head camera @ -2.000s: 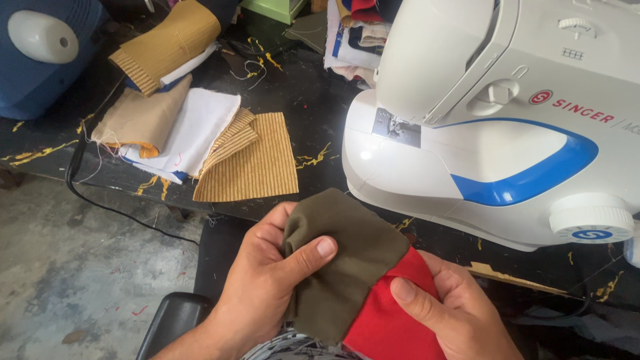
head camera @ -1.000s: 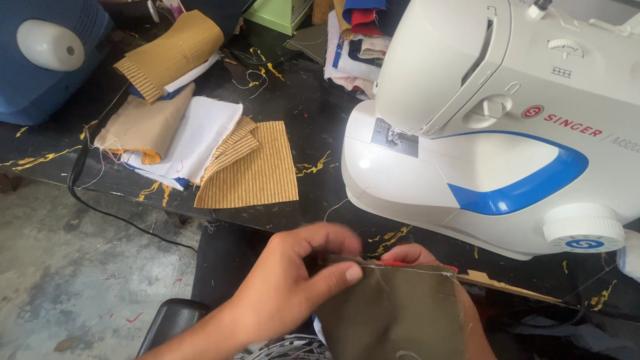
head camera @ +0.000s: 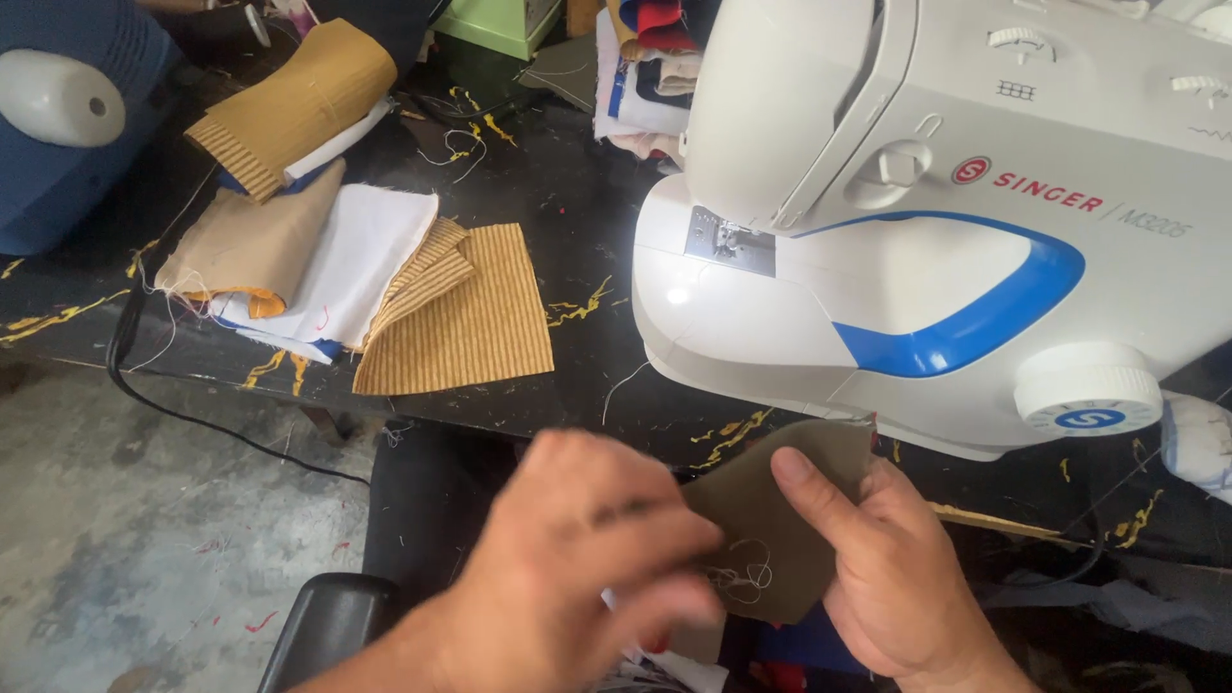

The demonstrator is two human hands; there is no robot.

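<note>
My right hand [head camera: 890,558] grips an olive-green fabric piece [head camera: 784,500] by its right side, thumb on top. A tangle of white thread [head camera: 746,576] lies on the cloth's lower part. My left hand [head camera: 597,553], blurred, is at the cloth's left edge with its fingers bent; whether it pinches cloth or thread cannot be told. Behind the hands stands a white and blue Singer sewing machine [head camera: 924,279], its lamp lit over the metal needle plate [head camera: 730,243]. The red fabric seen earlier is mostly hidden.
Striped tan fabric [head camera: 481,318], white cloth [head camera: 361,250] and beige cloth [head camera: 255,241] lie on the black table [head camera: 587,375]. More folded fabrics [head camera: 650,96] sit behind the machine. A blue machine [head camera: 67,125] stands at left. A black cable [head camera: 231,438] hangs off the table edge; below is a black armrest [head camera: 327,626].
The cloth was spread with its red part showing, then turned so the olive side faces up. My right hand has come into fuller view on the right, and my left hand has moved down from the cloth's top edge.
</note>
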